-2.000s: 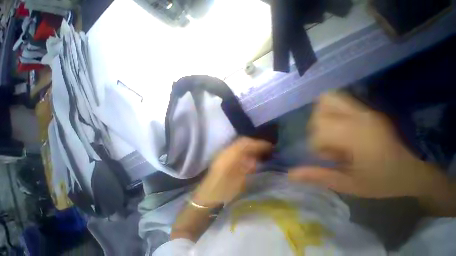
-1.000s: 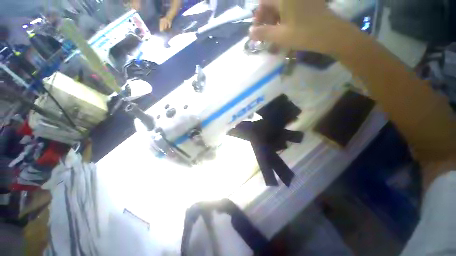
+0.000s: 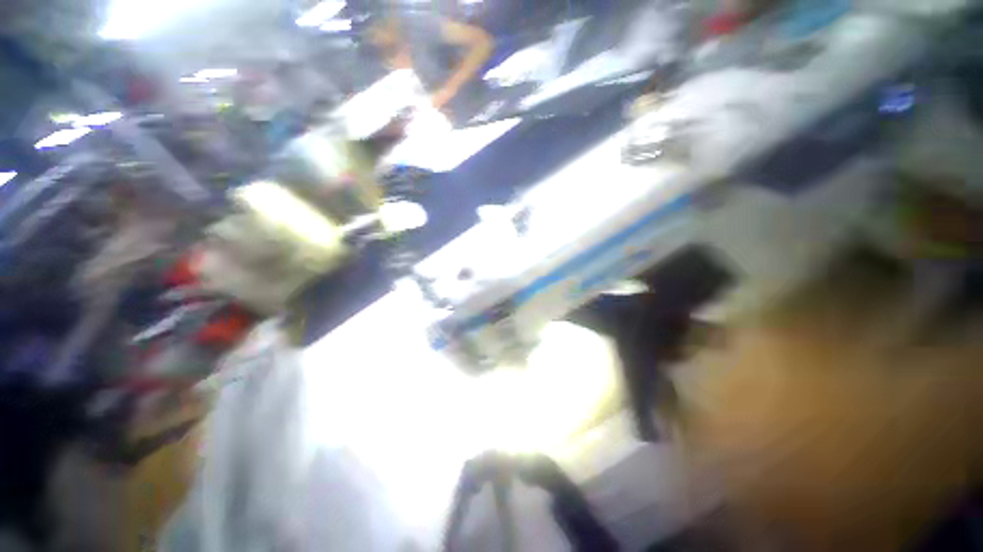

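Observation:
The whole picture is blurred by motion. My right hand (image 3: pixel 852 399) is a large blurred shape at the right; its fingers and anything in it cannot be made out. My left hand is not in view. The grey-white garment piece with a dark band (image 3: pixel 504 470) along its curved edge lies at the bottom middle, cut off by the picture's edge. The white sewing machine (image 3: pixel 582 259) with a blue stripe stands above it, with a strong glare at its needle end. Dark spare strips (image 3: pixel 645 356) lie in front of the machine, right of the glare.
Pale stacked panels (image 3: pixel 253 453) hang at the lower left. Red and white cloth (image 3: pixel 221 323) lies beyond them. Another machine (image 3: pixel 377 108) and a person's arm (image 3: pixel 464 67) show at the top. Bright ceiling lights are at the upper left.
The view has tilted up and swung, so the machine and strips sit further right. My right hand has dropped from the machine's top to the lower right, closer to the camera.

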